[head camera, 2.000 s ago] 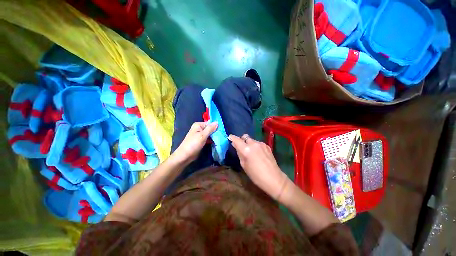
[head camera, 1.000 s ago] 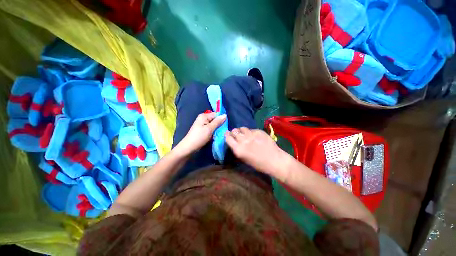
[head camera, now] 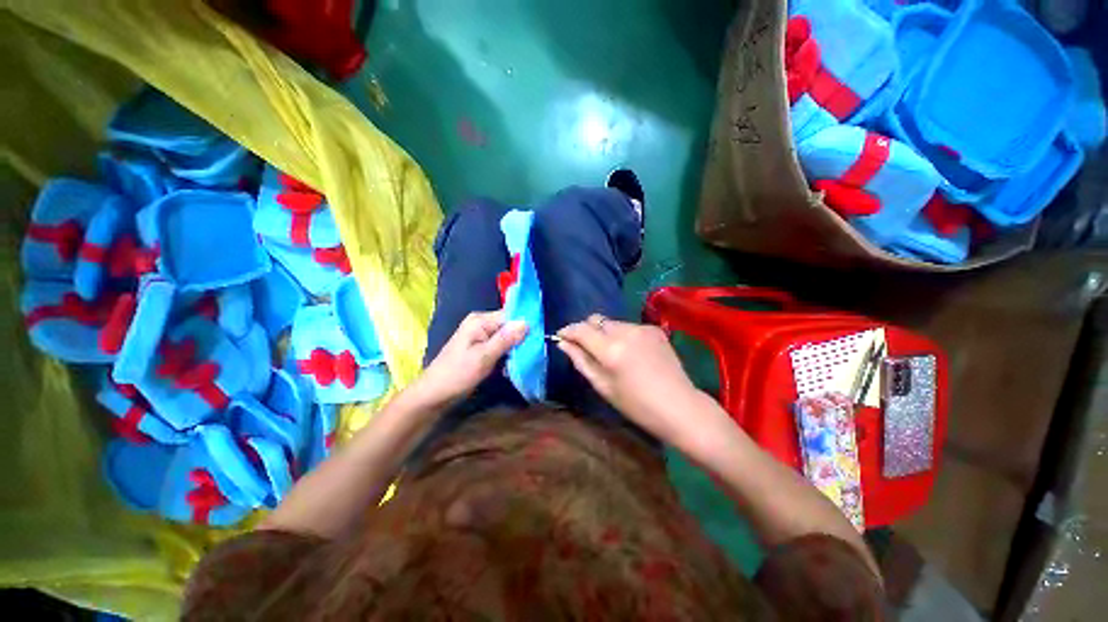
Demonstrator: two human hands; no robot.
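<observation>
A light blue plush piece [head camera: 527, 328] is held narrow, edge up, over the lap, between the knees. Its red bow [head camera: 508, 282] shows on its left side. My left hand [head camera: 468, 355] pinches the piece at its left edge, below the bow. My right hand [head camera: 626, 368] is just right of the piece, thumb and fingers pinched together. A small thin pale item [head camera: 555, 338] sticks out from its fingertips towards the piece; what it is cannot be told. The piece's far face is hidden.
A yellow sack [head camera: 365, 207] full of plush pieces lies left. A brown carton [head camera: 756, 182] of more pieces stands at upper right. A red stool [head camera: 759, 365] beside my right leg holds a glittery phone [head camera: 908, 419], a patterned case [head camera: 829, 450] and a dotted white card [head camera: 824, 362].
My left hand has slid lower along the piece, and the red bow shows more. My right hand has drawn slightly back from the piece, with the thin item now visible at its fingertips.
</observation>
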